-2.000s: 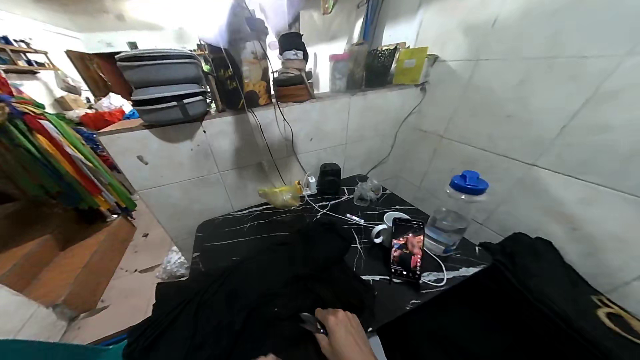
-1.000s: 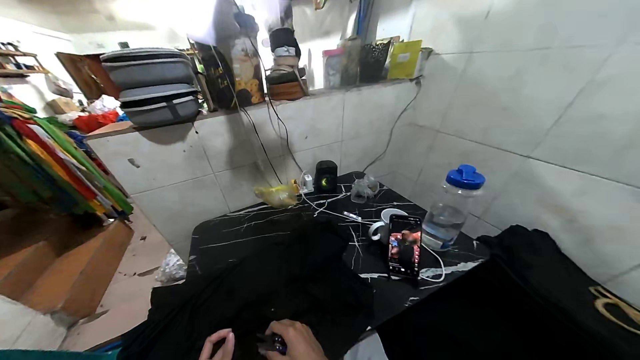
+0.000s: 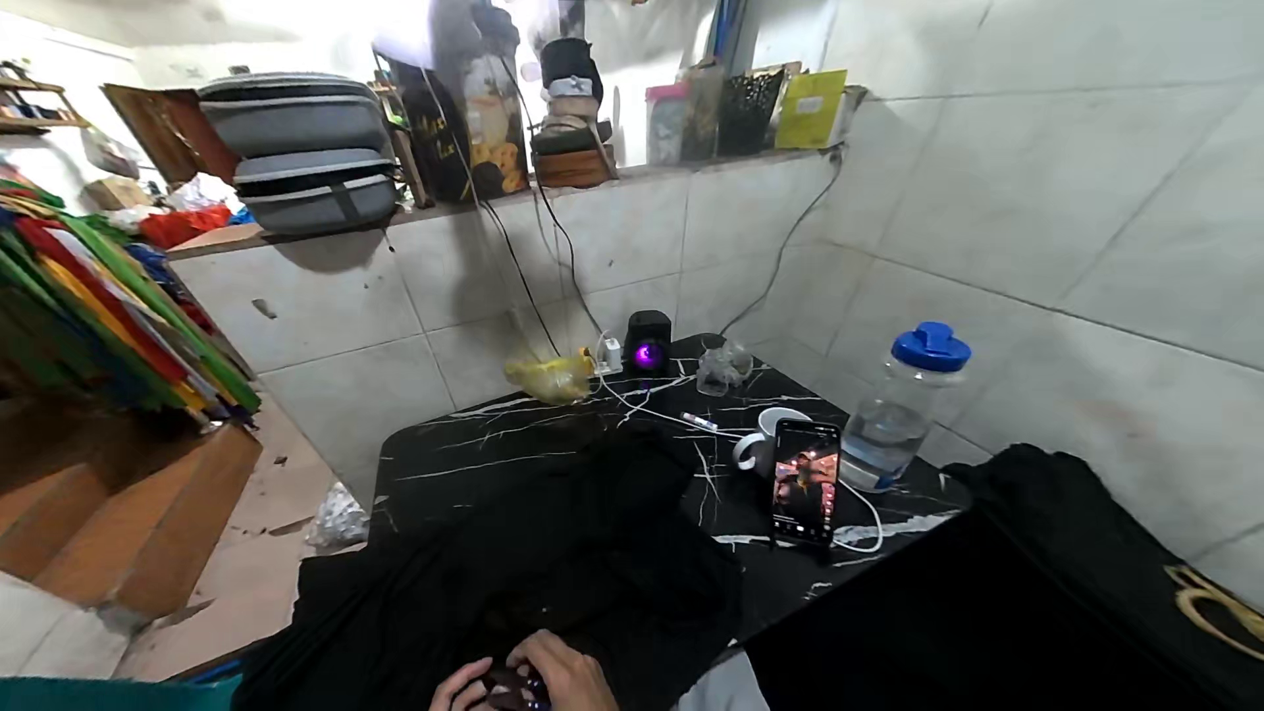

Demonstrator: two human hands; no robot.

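Black cloth (image 3: 583, 533) lies spread over a black marble-patterned table (image 3: 464, 434). At the bottom of the view my right hand (image 3: 568, 671) has its fingers on a small dark object (image 3: 513, 688), too blurred to name. My left hand (image 3: 462, 686) is close beside it, its fingers touching the same object; whether it grips is unclear. More black cloth with a gold-coloured print (image 3: 1220, 602) covers the right side. A lit smartphone (image 3: 806, 484) leans against a white mug (image 3: 775, 430).
Behind the phone stands a clear water bottle with a blue lid (image 3: 930, 348). A small black speaker (image 3: 648, 344), a yellow plastic bag (image 3: 553, 377) and a white cable (image 3: 632, 405) are at the table's back. Grey bags (image 3: 306, 148) rest on the ledge; orange steps (image 3: 148, 523) are at left.
Two seconds ago my right hand was on the cloth with a dark metallic tool and only a fingertip of my left hand showed. Now both hands are together at the dark object.
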